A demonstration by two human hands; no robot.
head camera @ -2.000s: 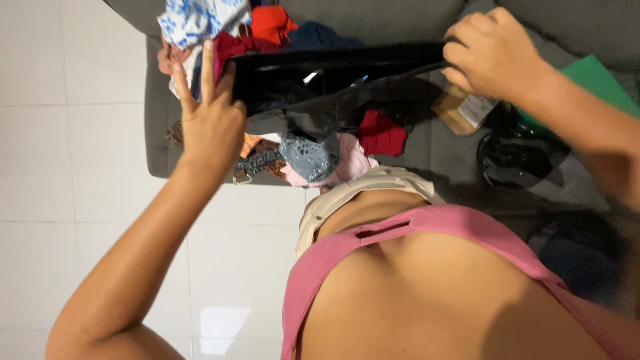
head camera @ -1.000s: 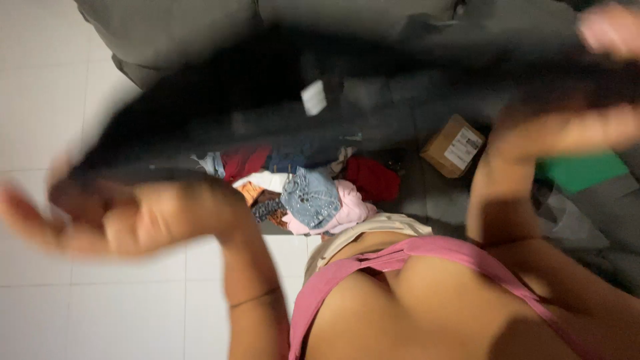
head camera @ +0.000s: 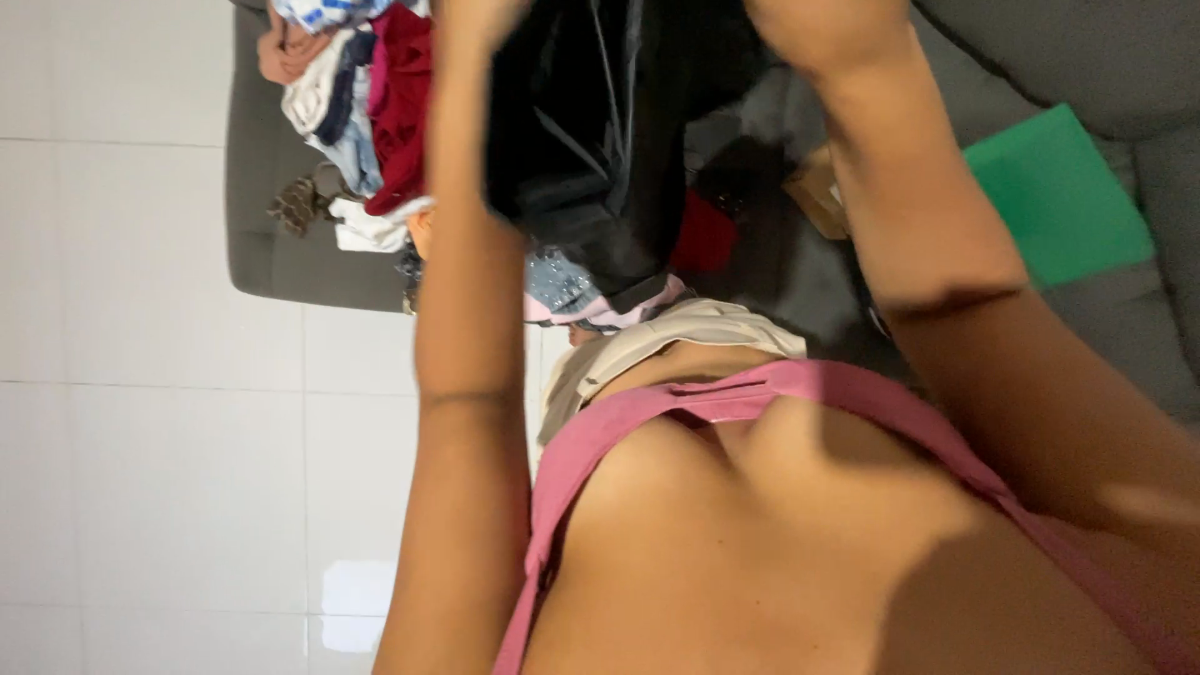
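Observation:
A black garment (head camera: 581,122), smooth and slightly shiny in its folds, hangs at the top centre between my two raised hands. My left hand (head camera: 483,19) is at its left side, cut off by the top edge of the view. At its right side is my right hand (head camera: 830,28), also partly cut off, with the fingers hidden. The grip of both hands is out of sight. The lower end of the black garment hangs over a blue denim piece (head camera: 558,281) and pink cloth (head camera: 647,305) near my waist.
A dark grey sofa (head camera: 272,253) bears a pile of clothes, with a dark red garment (head camera: 403,112) and a white cloth (head camera: 370,225). Right of the black garment are a red cloth (head camera: 703,234), a cardboard box (head camera: 820,192) and a green flat item (head camera: 1059,202). Pale floor tiles (head camera: 187,450) lie at left.
The black garment was stretched wide between my hands; now it hangs narrower and lengthwise. My hands have come closer together and moved up to the top edge.

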